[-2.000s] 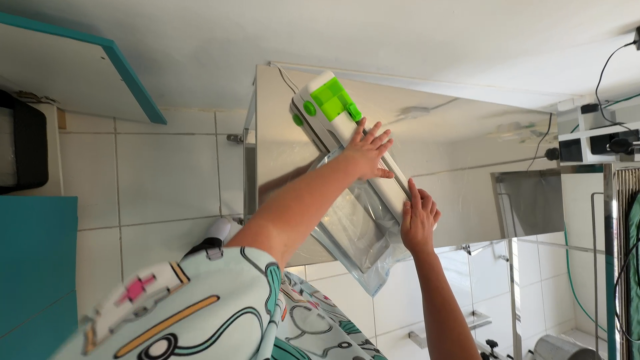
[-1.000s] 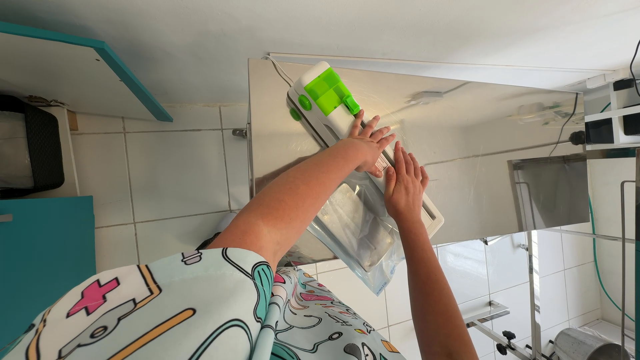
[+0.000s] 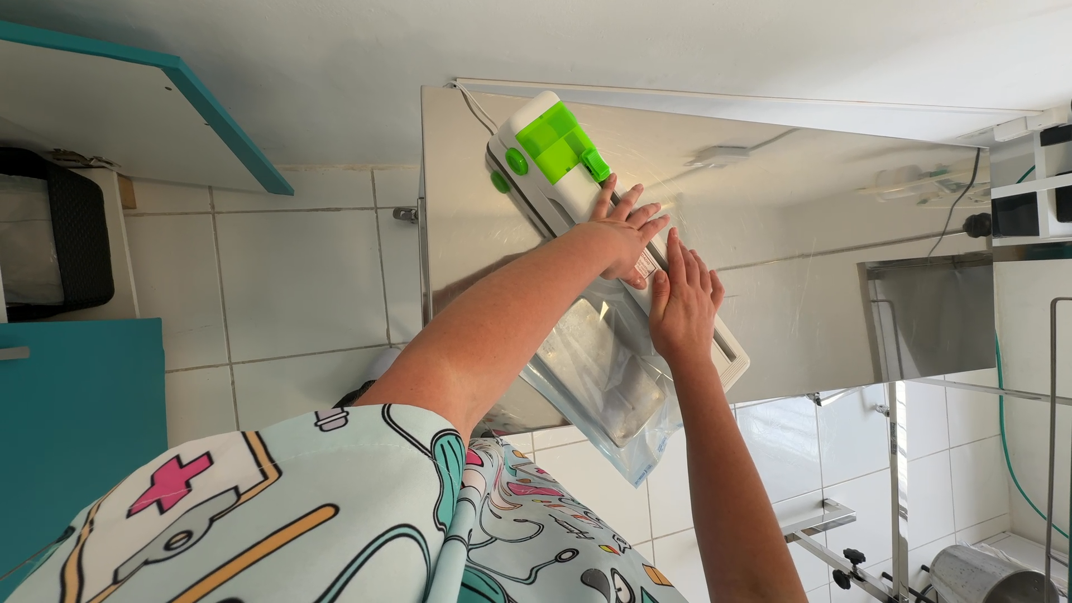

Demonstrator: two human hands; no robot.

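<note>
A white and green pouch sealing machine (image 3: 578, 191) lies slantwise on a stainless steel table (image 3: 779, 184). My left hand (image 3: 624, 234) rests palm down on the machine's long bar, fingers spread, just below the green lever. Lower on the same bar lies my right hand (image 3: 688, 306), its fingers extended and close together. A clear sterilization pouch (image 3: 641, 465) with a flat metal box (image 3: 611, 368) inside extends from the machine toward me. Its top edge is hidden under the bar and my hands.
At the left is a teal cabinet door (image 3: 230, 126) and a black basket (image 3: 88, 243). A steel sink basin (image 3: 934, 314) is set into the table's right end. A white cord (image 3: 477, 109) runs behind the machine. Below right stand metal rails (image 3: 900, 486) and a metal cylinder (image 3: 988, 574).
My right hand has moved up along the bar, closer to my left hand. My left hand stays on the bar near the green lever.
</note>
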